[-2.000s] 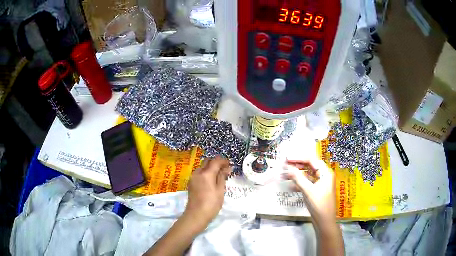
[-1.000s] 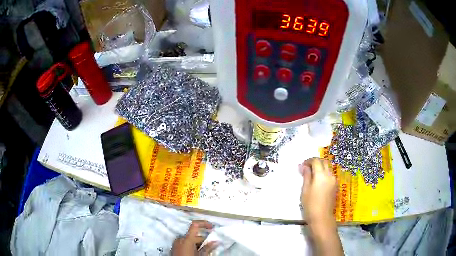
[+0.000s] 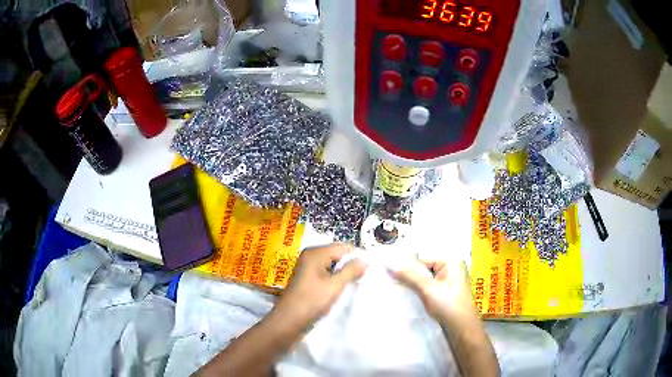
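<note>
My left hand (image 3: 318, 278) and my right hand (image 3: 441, 286) pinch the edge of a pale garment (image 3: 368, 320) between thumbs and fingers. The cloth edge is just in front of the lower die (image 3: 384, 233), a small round metal seat on a white base. The upper die (image 3: 392, 200) is above it, below a yellowish labelled collar. The machine head (image 3: 435, 81) shows 3639 in red. Small silver snap parts (image 3: 331, 199) lie left of the die, and another silver pile (image 3: 530, 210) lies right on a yellow sheet. Any snap part between my fingers cannot be made out.
A smartphone (image 3: 181, 217) lies on the table's left. A black bottle (image 3: 92, 132) and a red bottle (image 3: 137, 96) stand behind it. A bag of snap parts (image 3: 247, 140) is rear left. A thin black stick (image 3: 595, 216) and a cardboard box (image 3: 634, 154) are right. More garments (image 3: 81, 320) hang lower left.
My left hand has come up from the lap with the garment. My right hand has moved left from beside the right pile and now holds the cloth too. The view has shifted slightly.
</note>
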